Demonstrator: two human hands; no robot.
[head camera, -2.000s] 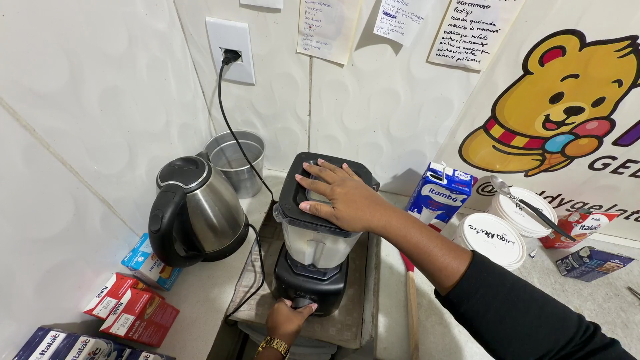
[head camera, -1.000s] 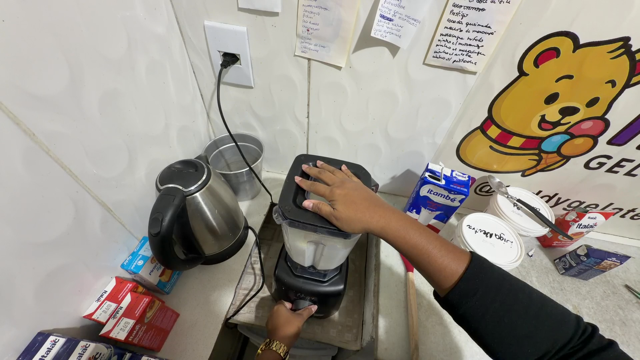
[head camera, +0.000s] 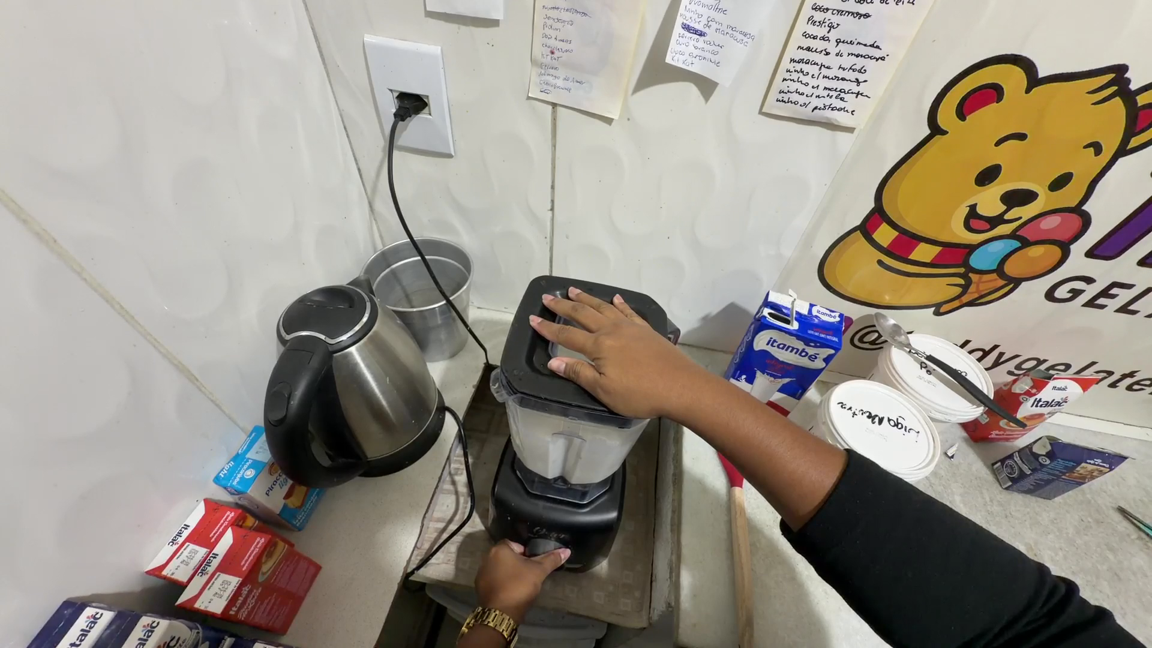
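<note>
A black-based blender stands on a cloth-covered board, its clear jar holding pale contents under a black lid. My right hand lies flat on that lid, fingers spread, pressing over its middle. Low on the base's front, my left hand has its thumb and fingers on the control knob; a gold-coloured watch or bracelet is at that wrist. The blender's cord is not clearly traceable behind the jar.
An electric kettle and a metal pot stand left, near a plugged-in black cord. Small cartons sit lower left. Rightward are a milk carton, lidded white tubs, a spoon and a wooden-handled utensil.
</note>
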